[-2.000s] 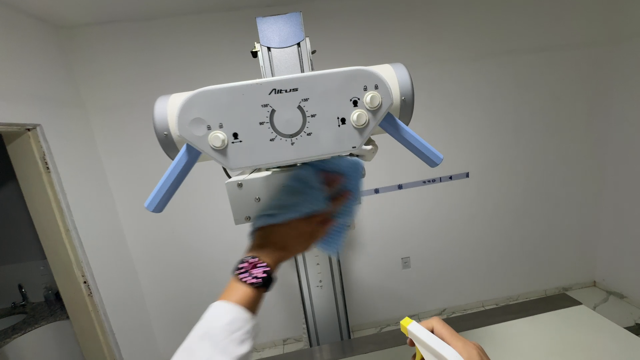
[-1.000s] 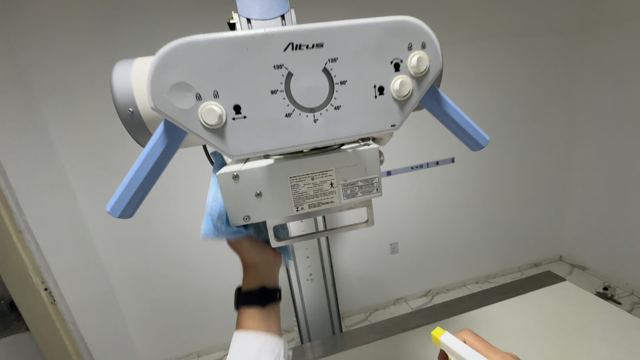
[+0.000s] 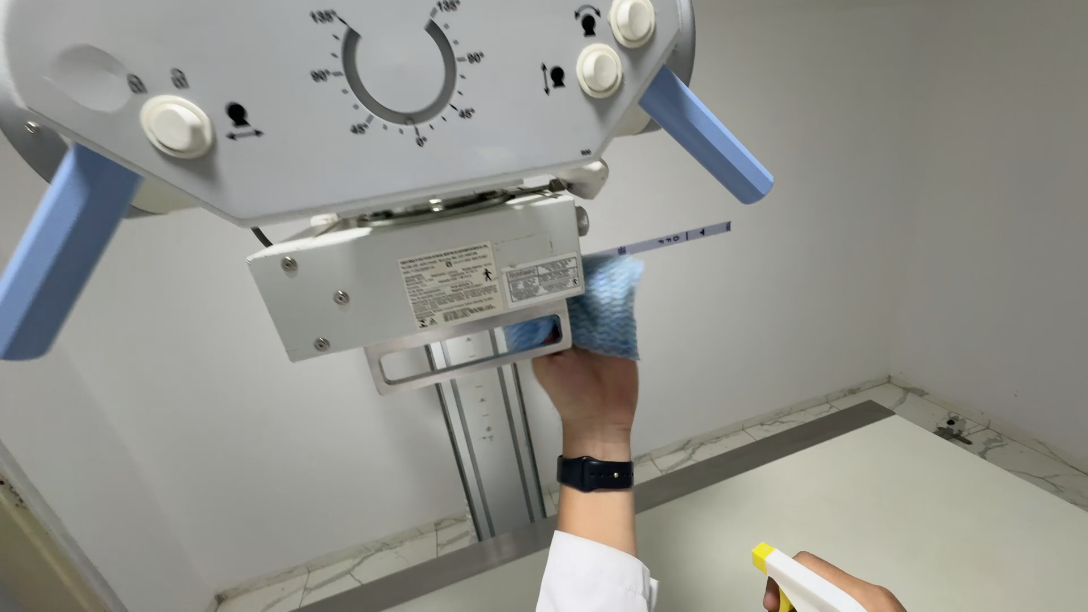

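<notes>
My left hand (image 3: 588, 387), with a dark watch band (image 3: 595, 473) at the wrist, reaches up to the underside of the X-ray collimator box (image 3: 340, 289). It holds a blue wavy-patterned cloth (image 3: 608, 310) at the box's right side; part of the cloth shows through the slot of the metal bracket (image 3: 467, 365), and the fingers are mostly hidden. Above the box is the X-ray tube head's control panel (image 3: 501, 144), with round knobs and two blue handles (image 3: 705, 136). At the bottom right my right hand (image 3: 837, 578) grips a white and yellow spray bottle trigger head (image 3: 803, 578); the bottle below is out of view.
The pale examination table (image 3: 850, 493) with its grey edge strip (image 3: 765, 450) spans the lower right. A vertical metal column (image 3: 493, 442) stands behind the collimator. A printed measuring tape (image 3: 680, 238) sticks out to the right of the box. A door frame (image 3: 34, 535) borders the lower left.
My left hand and the cloth have moved from the front of the collimator box to its left side, then under it to its right side. The view has come nearer to the machine.
</notes>
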